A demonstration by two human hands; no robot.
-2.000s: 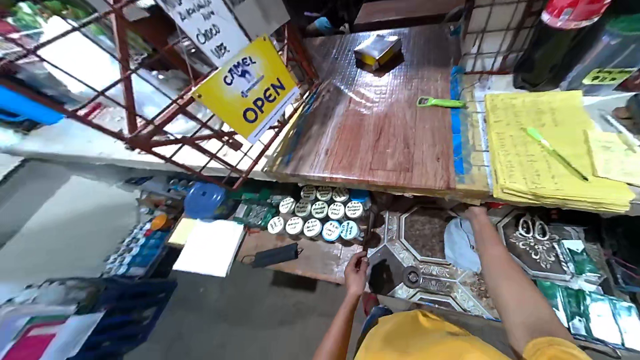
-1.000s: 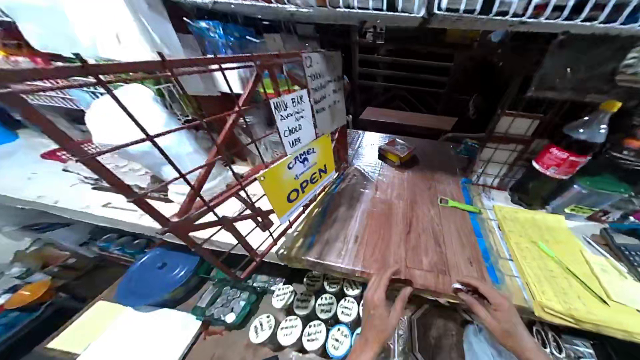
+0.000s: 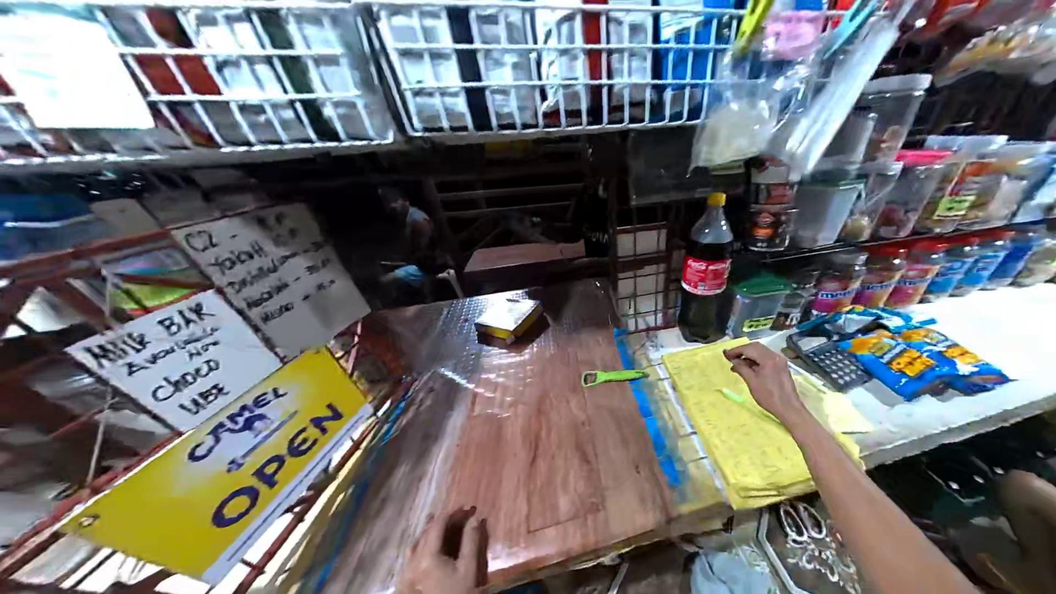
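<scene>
My left hand [image 3: 445, 551] is at the near edge of the wood-patterned counter top [image 3: 561, 462], its fingers curled and apart, nothing seen in it. Over the yellow paper pad [image 3: 718, 429] at the right is my right hand [image 3: 763, 375], with fingers bent; whether it holds anything small cannot be told. Partly under that hand lies a green pen [image 3: 733, 396]. A green-handled tool [image 3: 613, 377] rests on the counter beside blue tape. Farther back sits a small yellow and dark box [image 3: 509, 320].
A Coca-Cola bottle [image 3: 706, 272] stands behind the pad. Blue snack packs [image 3: 916, 359] and a calculator [image 3: 829, 355] lie to the right, near lidded jars [image 3: 883, 276]. A yellow sign [image 3: 223, 470] hangs on the metal grille at left. White wire baskets [image 3: 544, 74] are overhead.
My right hand has moved from the counter's near edge to above the yellow pad. My left hand remains near the counter's front edge. The view has risen to show the baskets and jars.
</scene>
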